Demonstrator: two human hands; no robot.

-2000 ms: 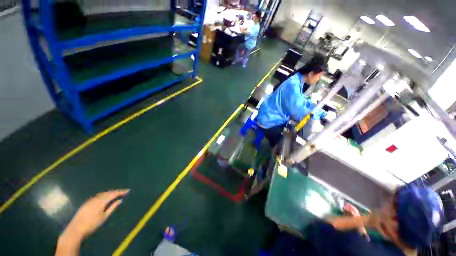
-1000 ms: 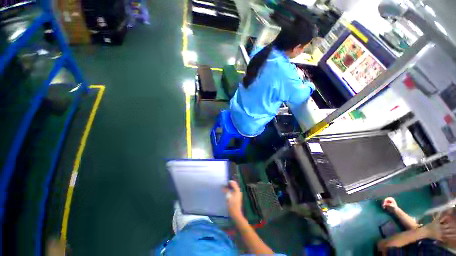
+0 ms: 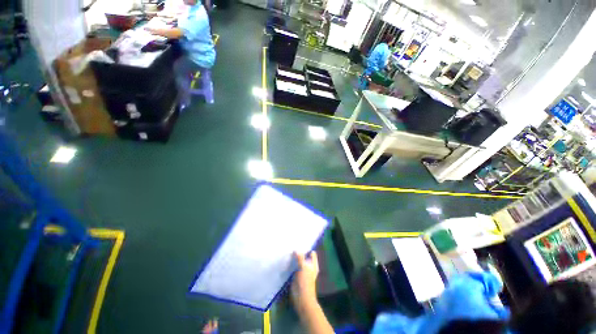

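A blue-edged clipboard point(image 3: 258, 244) with a white sheet is held out in front of me, tilted, low in the middle of the view. The sheet is too washed out to read. My right hand point(image 3: 306, 274) is shut on its right-hand edge, with the thumb over the board and the forearm coming up from the bottom edge. A small skin-coloured patch shows at the bottom edge, left of the clipboard. It may be the fingertips of my left hand or part of a shoe; I cannot tell which.
Yellow floor lines point(image 3: 340, 185) cross the green floor. A blue rack point(image 3: 39, 196) stands at the left. A person in blue sits by stacked black crates point(image 3: 137, 98). A white-framed table point(image 3: 412, 134) stands ahead. At lower right are a person's blue sleeve and a monitor point(image 3: 562, 248).
The view has swung right and forward along the aisle. The clipboard, unseen at first, is in my right hand and now more tilted. My left hand, clear at first, has dropped low or out.
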